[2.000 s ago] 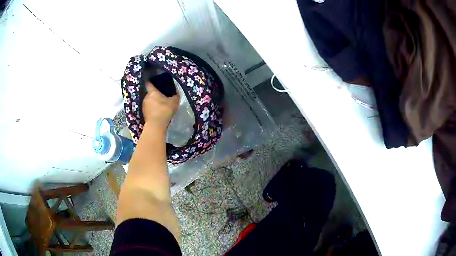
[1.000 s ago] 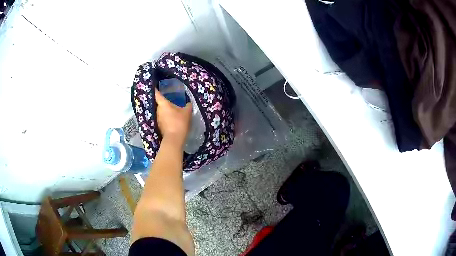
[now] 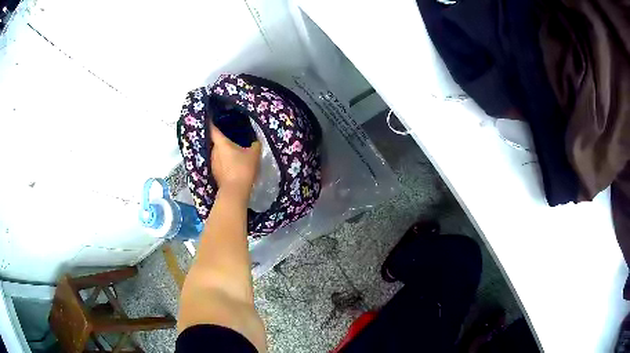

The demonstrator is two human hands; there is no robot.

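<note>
My left hand (image 3: 235, 162) reaches from the bottom into the round open top of a black floral bag (image 3: 296, 148). It is closed on a dark, flat rectangle that looks like a mobile phone (image 3: 235, 125), held inside the bag's opening. My thumb is on its right edge; the other fingers are partly hidden. My right hand is out of view. A navy knit part (image 3: 514, 89) and brown lining (image 3: 594, 89) lie at the upper right on the white table (image 3: 442, 117).
A light blue bottle (image 3: 169, 217) stands left of the bag. A clear printed plastic sheet (image 3: 352, 172) lies under the bag. A wooden stool (image 3: 76, 314) is at the lower left. A dark-clothed leg (image 3: 435, 289) and a red edge (image 3: 358, 329) show at the bottom.
The bag, bottle and table edge have shifted slightly in the picture with the camera. My left hand stays in the bag on the phone. Its face looked bluish one second ago and is dark now.
</note>
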